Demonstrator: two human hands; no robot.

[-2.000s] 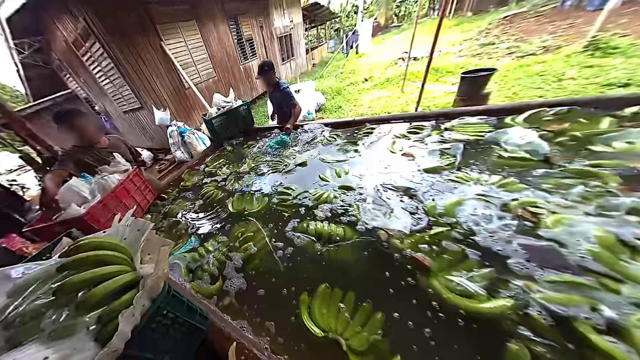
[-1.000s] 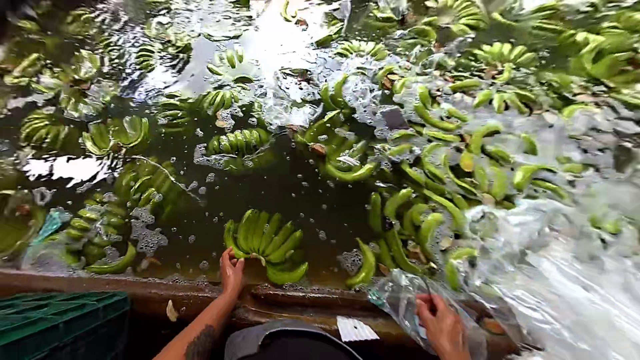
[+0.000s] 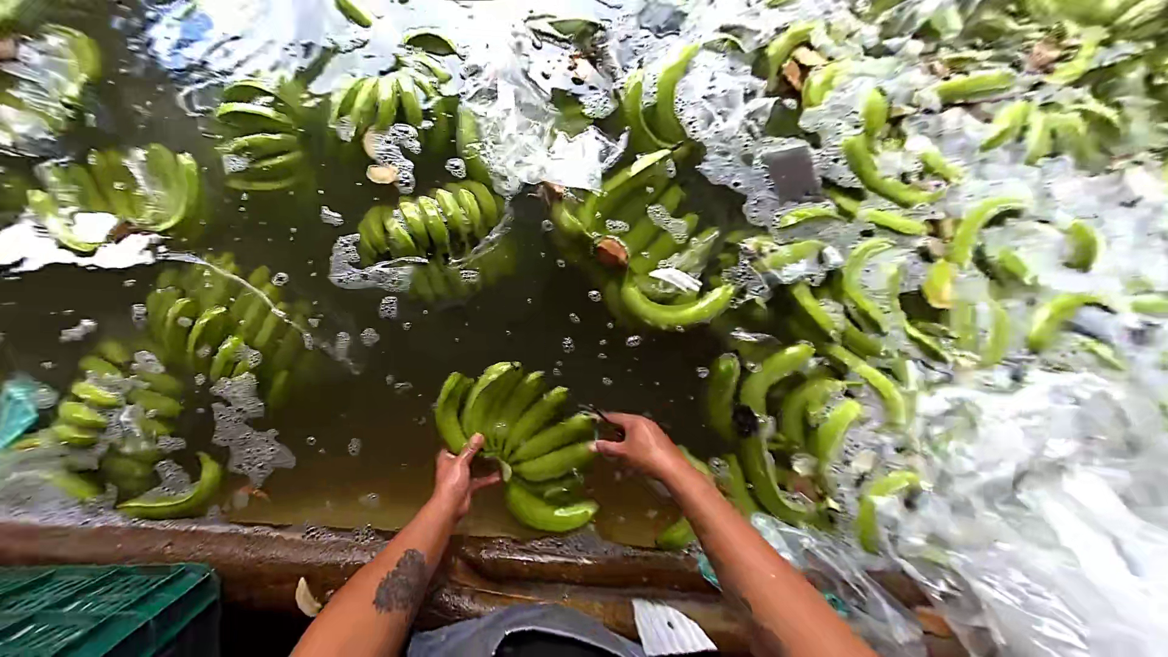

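A hand of green bananas is just above or at the water near the tank's front edge. My left hand grips its crown from the lower left, thumb on top. At the tips of the fruit on the right, my right hand holds a small dark, thin tool between thumb and fingers; its exact kind cannot be told. One banana at the bottom of the cluster curves away below the others.
The tank's wet brown rim runs along the front. Many banana clusters float around. Clear plastic sheeting lies at the right, a green plastic crate at the lower left, and a white corrugated piece by the rim.
My right hand has moved from the plastic at the rim up and left to the bananas. My left hand stays at the cluster's crown. The view has swung down from the yard and a co-worker.
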